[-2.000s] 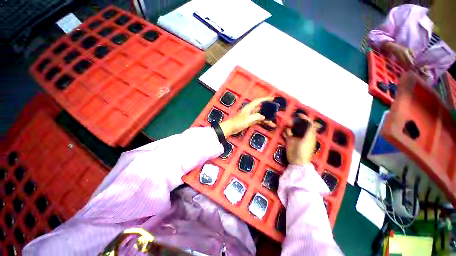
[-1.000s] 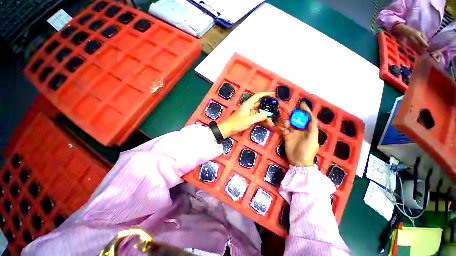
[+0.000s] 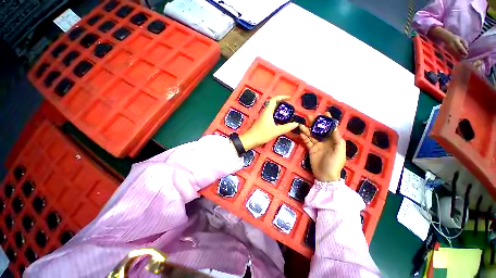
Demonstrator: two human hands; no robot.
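Note:
My left hand (image 3: 267, 126) holds a smartwatch body (image 3: 284, 112) between its fingers, screen lit purple-white. My right hand (image 3: 327, 152) holds another smartwatch body (image 3: 322, 126) with a similar lit screen. Both hands are close together above the red pocket tray (image 3: 210, 191), which lies partly on white paper. Many of its pockets hold dark watch bodies; a few near my body look whitish. Two pockets at its far left corner are empty. The hands and sleeves hide some pockets.
Stacked red trays (image 3: 142, 70), partly filled, stand at left, with another tray (image 3: 76, 174) lower down. A clipboard (image 3: 255, 12) lies beyond. At right are a raised red tray (image 3: 473, 108), cables (image 3: 436, 217), paper notes (image 3: 413, 217) and a yellow card (image 3: 456, 263). A person in pink sits at upper right.
Both watch bodies have turned face up, and their screens now show purple-white icons. A second ago the right one was blue; earlier both looked dark. Both hands stay above the tray.

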